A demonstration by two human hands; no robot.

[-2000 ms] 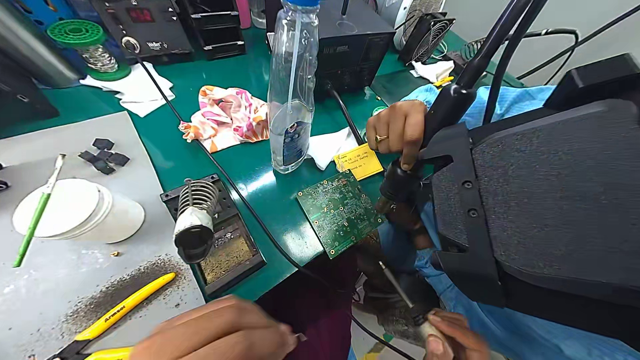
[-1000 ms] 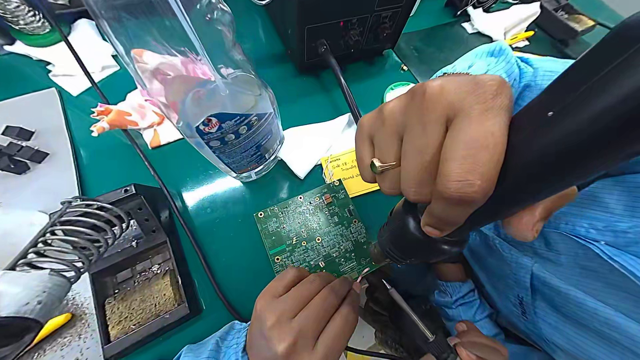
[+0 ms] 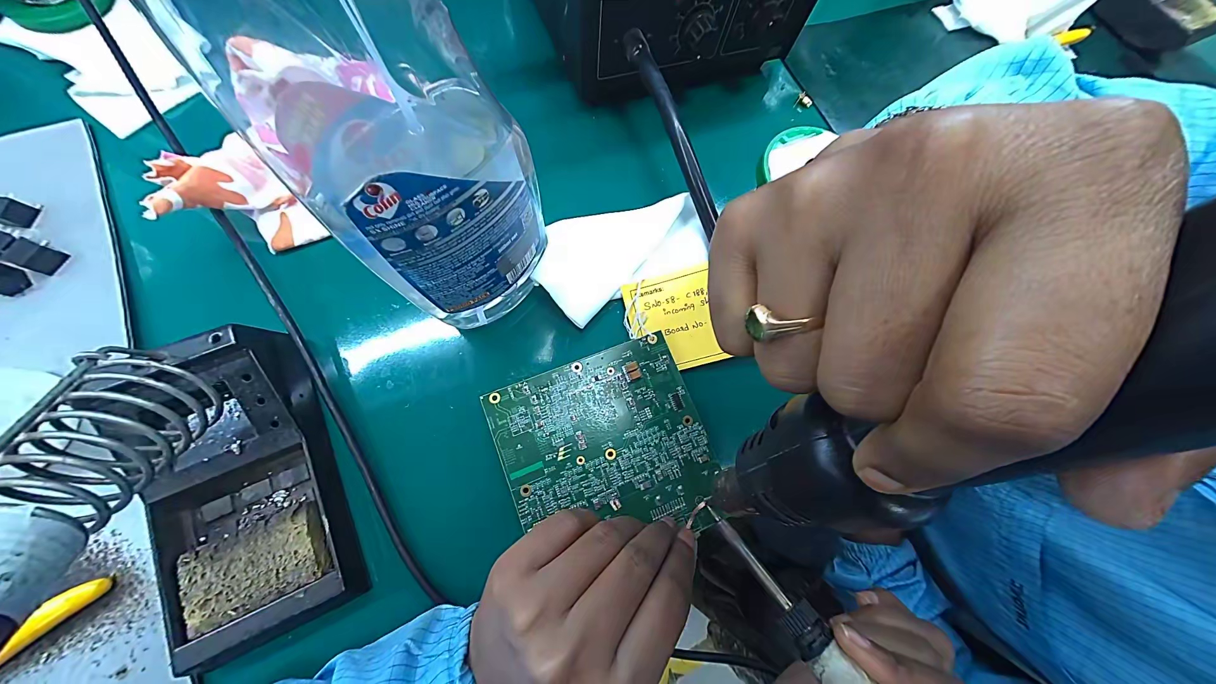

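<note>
A green circuit board [image 3: 598, 427] lies at the center of the bench. My left hand [image 3: 589, 598] rests at its lower edge, pinching a thin wire [image 3: 698, 515] at the board's lower right corner. My right hand [image 3: 898, 636], at the bottom, grips a soldering iron [image 3: 760, 565] by its handle; the tip meets the same corner, beside the wire. A co-worker's hand [image 3: 950, 266], wearing a ring, holds a black hot-air gun [image 3: 807, 465], its nozzle close to that corner. The exact contact point is partly hidden.
A soldering stand with a coil holder [image 3: 104, 427] and a sponge [image 3: 252, 570] is at left. Behind the board are a Colin bottle [image 3: 446, 228], white tissue [image 3: 617, 247] and a yellow handwritten tag [image 3: 679, 304]. A black cable [image 3: 323, 389] crosses the bench. A black station [image 3: 665, 38] stands behind.
My left hand has come from the lower left to the board's edge, and the iron's tip has moved up to its corner. The view has come closer to the board.
</note>
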